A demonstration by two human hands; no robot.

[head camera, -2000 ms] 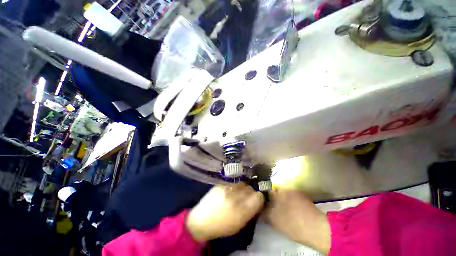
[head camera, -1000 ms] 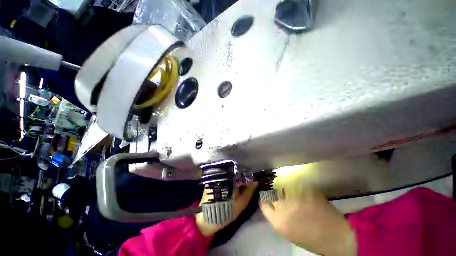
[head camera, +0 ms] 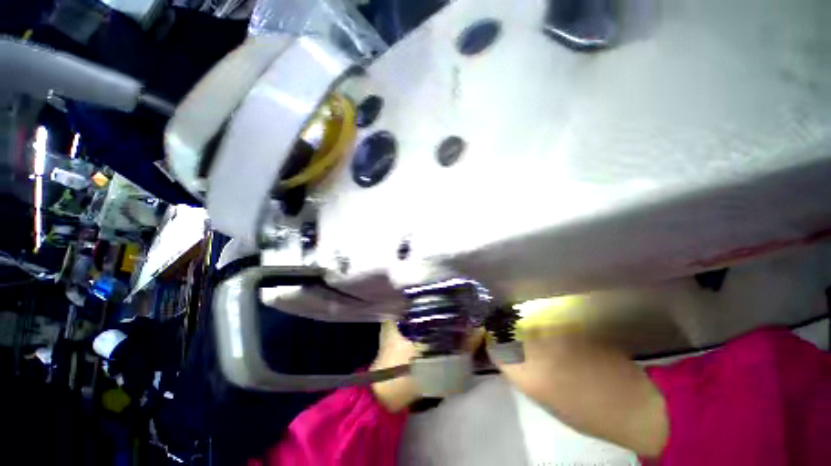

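The white arm of the sewing machine point(head camera: 583, 136) fills the upper right, very close. Its tension assembly point(head camera: 440, 332) covers much of the needle area, lit yellow. My left hand point(head camera: 394, 364) is behind the tension knob, its fingers hidden. My right hand point(head camera: 569, 378) is under the arm, blurred, its fingertips hidden behind the small knob and arm. Dark cloth point(head camera: 301, 350) lies left of the needle area. What the fingers hold cannot be seen.
A white looped band point(head camera: 264, 127) surrounds a yellow ring point(head camera: 335, 141) at the arm's left end. A pale rod point(head camera: 68, 73) juts in at upper left. Clear plastic point(head camera: 314, 20) is behind the machine. A pale sheet point(head camera: 565, 437) lies on the table below my right hand.
The view has moved much closer to the machine than at first. My hands were near each other below the knobs; now my right hand is farther under the arm, and my left is mostly hidden.
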